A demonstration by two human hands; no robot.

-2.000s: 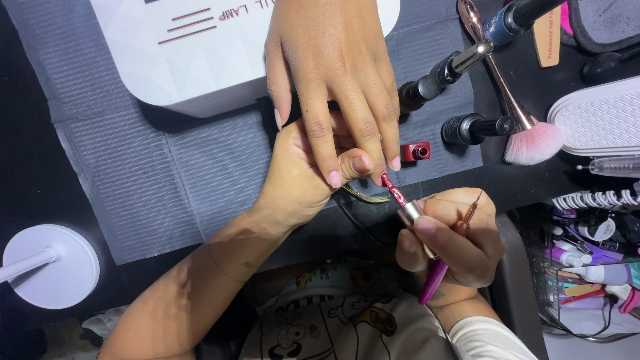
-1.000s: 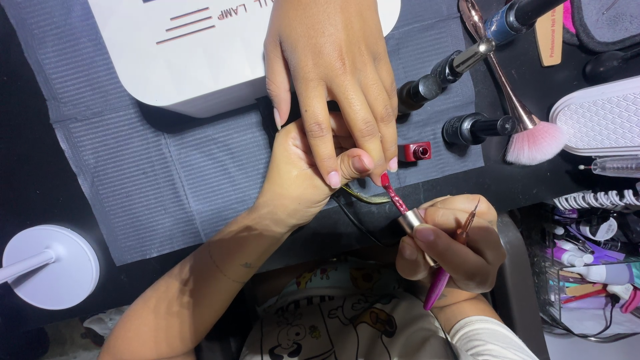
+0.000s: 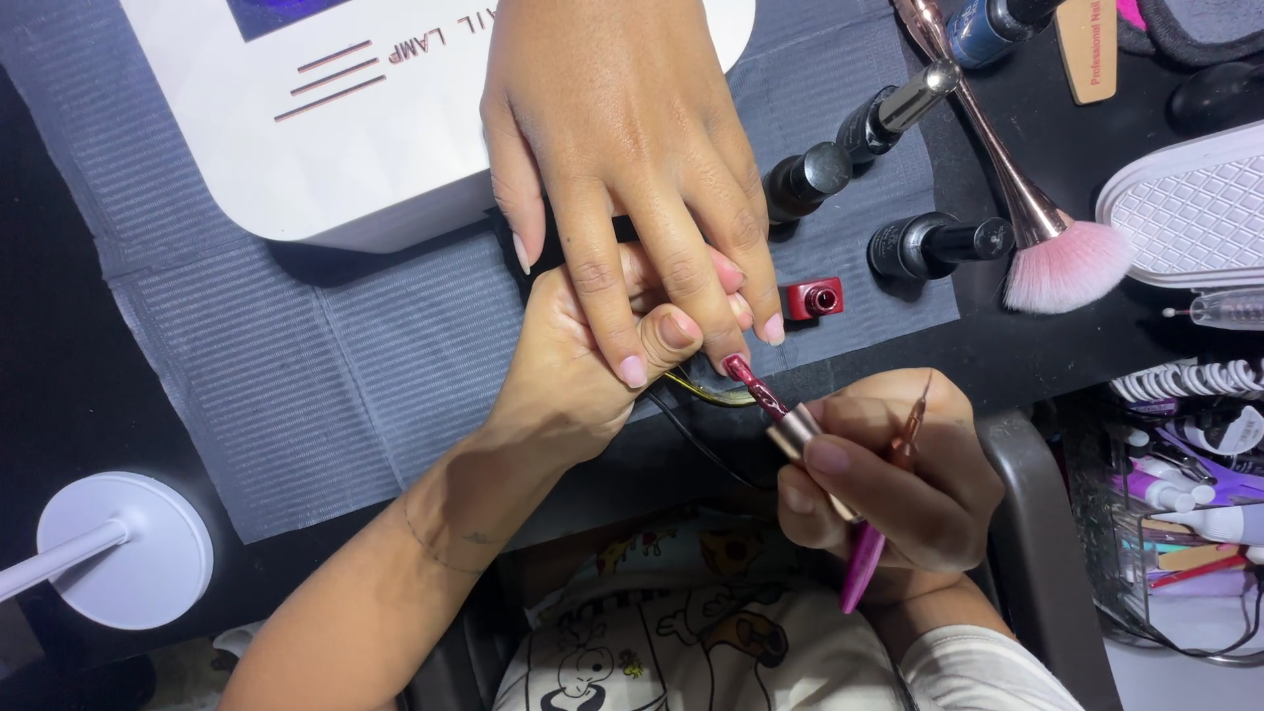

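Observation:
Another person's hand (image 3: 632, 128) reaches in from the top, palm down with fingers spread. From beneath, my left hand (image 3: 583, 346) holds one of its fingers, my thumb pressed beside it. My right hand (image 3: 899, 474) grips the metallic cap (image 3: 795, 433) of a nail polish brush. The brush's red-coated bristles (image 3: 755, 387) touch the nail of that held finger, which bears red polish. Also in my right hand is a thin liner brush (image 3: 865, 563) with a magenta handle. The open red polish bottle (image 3: 815, 299) stands on the grey table cover, right of the fingers.
A white nail lamp (image 3: 346, 168) sits at the upper left. Several dark polish bottles (image 3: 928, 245) and a pink fluffy brush (image 3: 1066, 262) are at the right. A round white stand base (image 3: 128, 553) lies at the lower left; a clear organizer (image 3: 1165, 543) of tools at the lower right.
My right hand has shifted slightly, and the polish brush has moved over the same nail. Red polish on that nail shows more plainly than in the earliest frame. My left hand keeps its hold.

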